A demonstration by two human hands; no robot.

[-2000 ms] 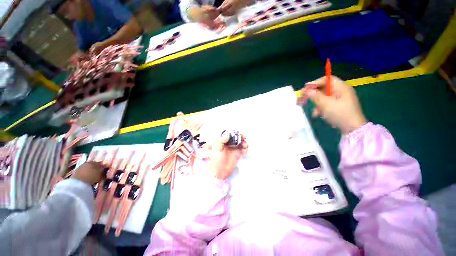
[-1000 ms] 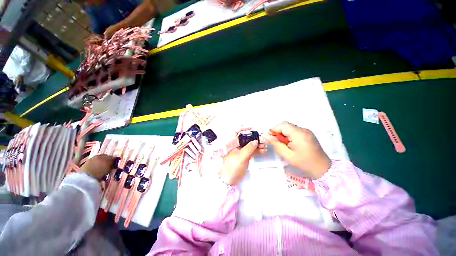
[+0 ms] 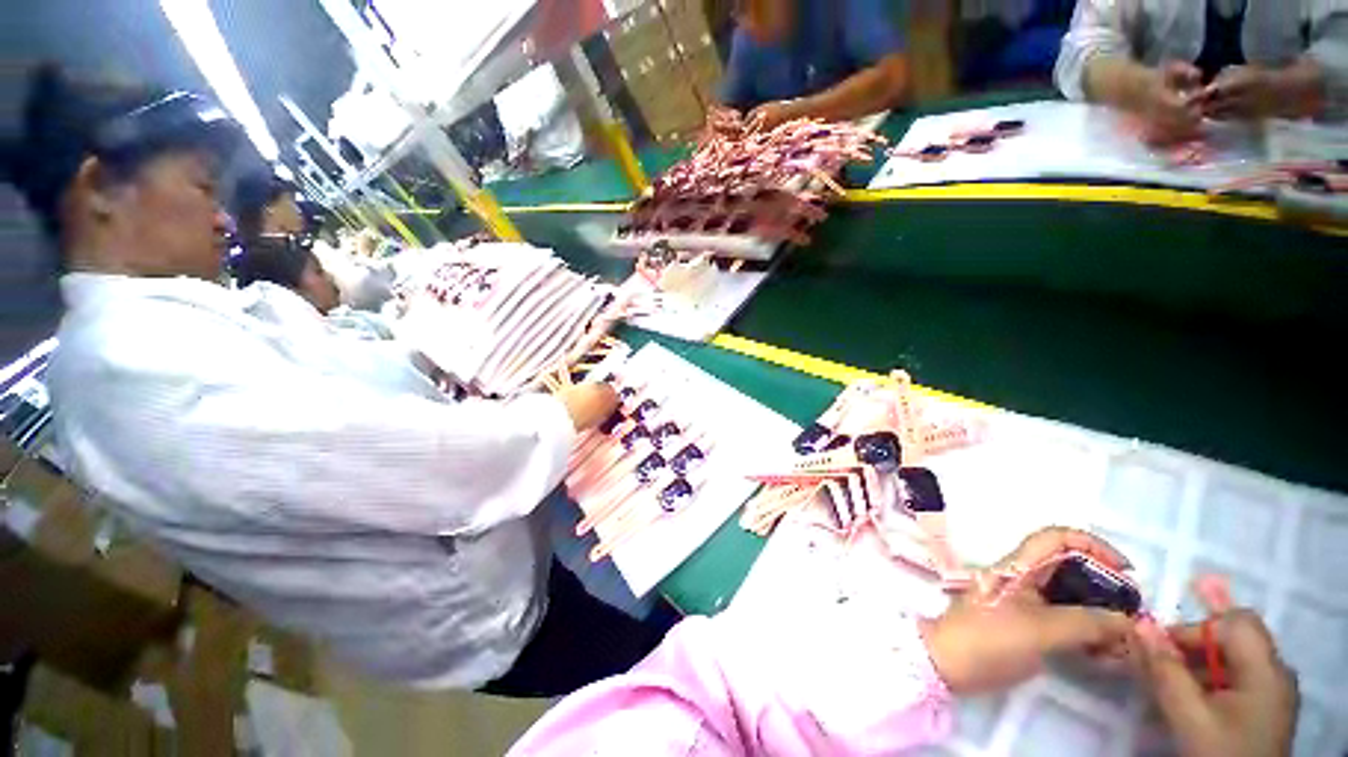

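Note:
My left hand [image 3: 1020,629] holds a black square watch head [image 3: 1091,584] in its fingertips, at the lower right. My right hand [image 3: 1242,688] meets it at the watch's right end, with the thin orange tool [image 3: 1215,654] between its fingers. A small pink piece, perhaps a strap end, shows above the right hand. The contact between tool and watch is hidden by the fingers. Both hands are over the white foam tray [image 3: 1227,525]. A heap of strapped watches [image 3: 875,453] lies left of my hands.
A seated neighbour in white [image 3: 296,459] reaches over a white board [image 3: 739,429] with strapped watches in rows. Stacked foam trays [image 3: 510,318] stand beyond. Across the yellow-edged green bench are a dark tray stack [image 3: 710,215] topped with pink straps, and two people's hands.
The view has swung left, so my hands now appear at the lower right. The right hand came back from the bench's right side to the watch. The left hand still holds the watch head.

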